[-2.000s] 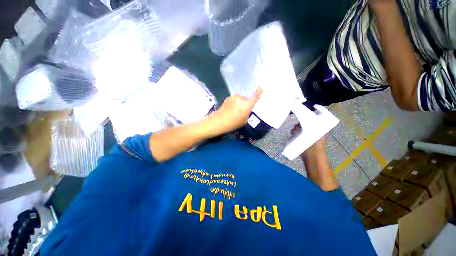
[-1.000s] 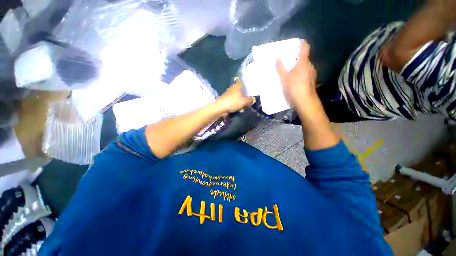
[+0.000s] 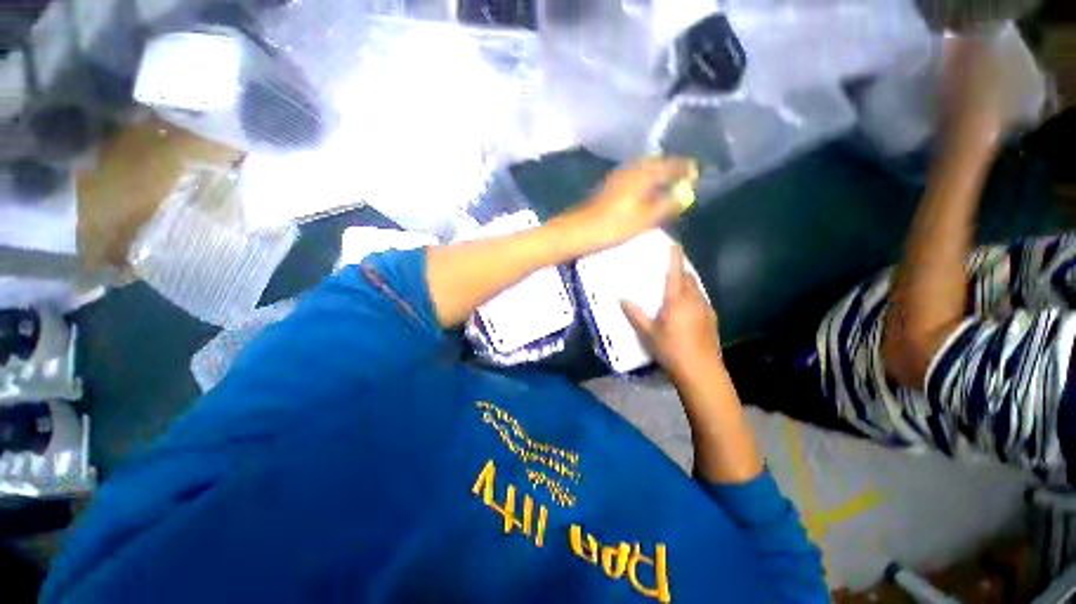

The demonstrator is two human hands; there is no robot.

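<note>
A bagged camera (image 3: 622,289) with a white flat end in a clear bag lies on the dark green mat, close in front of my body. My right hand (image 3: 681,316) is on it, thumb and index finger spread over the white face and edge. Another bagged camera (image 3: 525,313) lies just left of it, white end up. My left hand (image 3: 647,198) is stretched above and beyond them, blurred, with yellow on the fingertips and nothing visible in it. A clear air column bag (image 3: 696,136) lies just beyond my left hand.
More clear bags (image 3: 212,242) and a bagged camera (image 3: 189,73) lie to the left. A black-fronted camera (image 3: 710,56) stands at the back. Cameras in white rows (image 3: 35,431) are at the far left. Another person's arm (image 3: 944,224) reaches in at the right.
The bagged camera, earlier held up in both hands, is now down on the mat under my right hand. My left hand has let go and moved outward. The other person's arm now reaches further over the bench.
</note>
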